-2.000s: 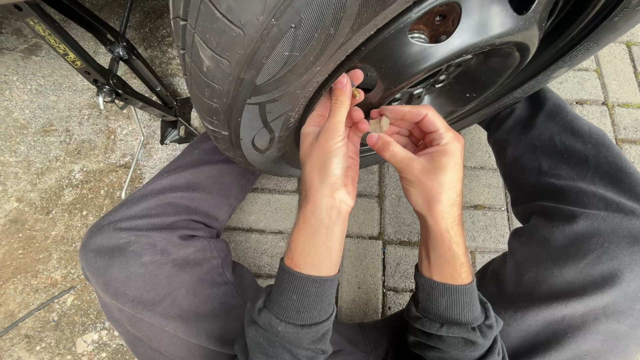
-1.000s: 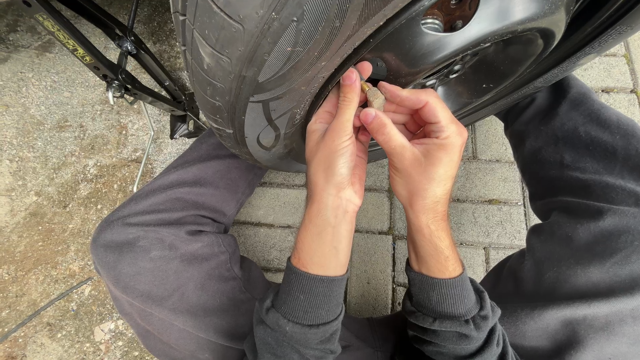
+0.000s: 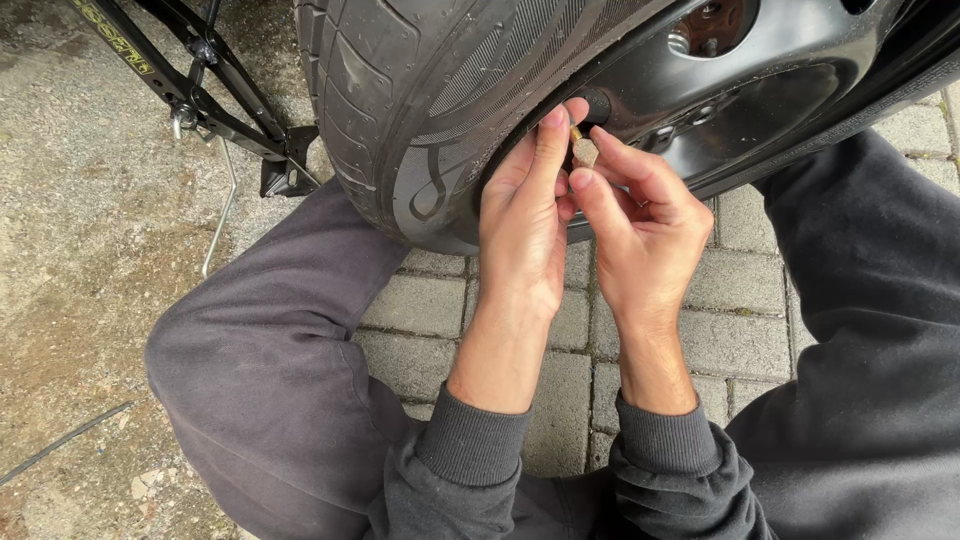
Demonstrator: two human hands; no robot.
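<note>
My left hand (image 3: pixel 525 195) pinches a brass valve stem (image 3: pixel 575 133) between thumb and index finger, close to the black wheel rim (image 3: pixel 645 97). Beside it, the thumb and fingers of my right hand (image 3: pixel 645 202) are at a small beige stone-like piece (image 3: pixel 586 152), which meets the end of the brass part. What this piece is made of cannot be told. The black rubber tire (image 3: pixel 420 97) lies around the rim, just beyond both hands. The curled lower fingers of both hands are partly hidden.
A black scissor jack (image 3: pixel 247 112) stands left of the tire, with a bent metal rod (image 3: pixel 225 210) hanging from it. My legs flank the wheel over paving blocks (image 3: pixel 412 304). A thin dark strip (image 3: pixel 67 441) lies on the rough ground at lower left.
Two seconds ago the beige piece was at my right fingertips, apart from the brass part; now the two meet. My right hand has moved slightly up toward my left fingertips.
</note>
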